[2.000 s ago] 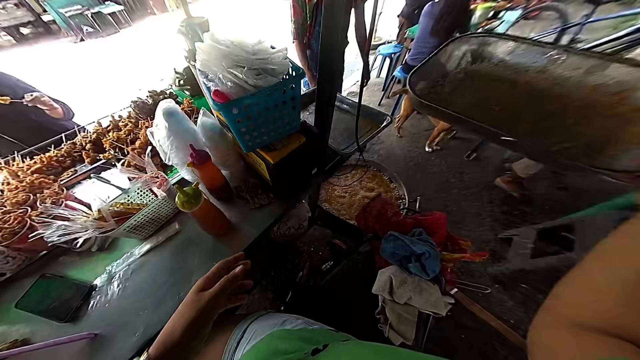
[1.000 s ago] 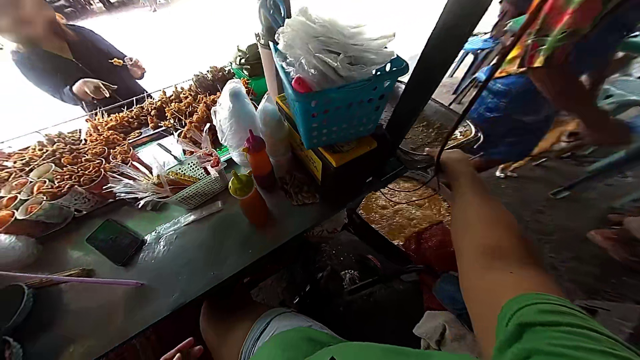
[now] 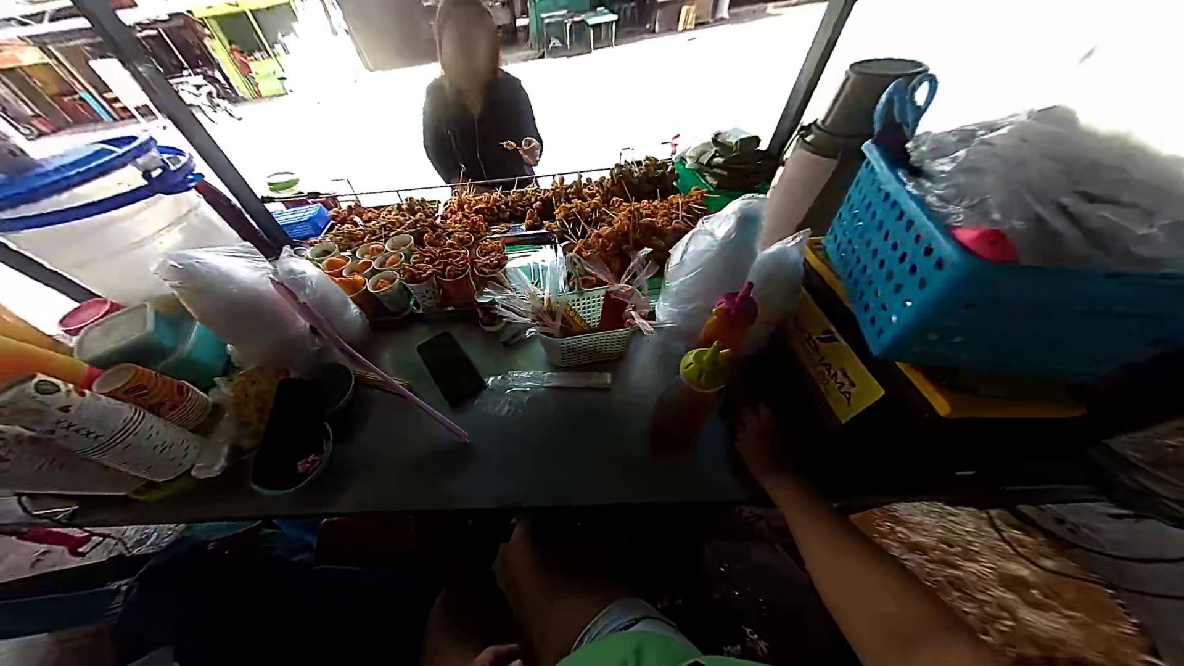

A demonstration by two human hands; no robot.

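My right hand is on the metal counter, in shadow beside the black and yellow box and the sauce bottles. Whether it holds anything I cannot tell. Only a little of my left hand shows at the bottom edge, below the counter; its fingers are mostly hidden. One squeeze bottle has a green cap, another a purple top. A black phone lies left of a strip of clear plastic. Behind them, a white basket holds wrapped sticks.
Fried skewers and filled paper cups line the counter's back. A blue basket of plastic bags sits on the box. Stacked cups stand left. A pan of frying food is at lower right. A person stands opposite, holding a skewer.
The view has swung left towards the counter. My right hand was by the frying pan and a hanging cord one second ago; it is now beside the sauce bottles.
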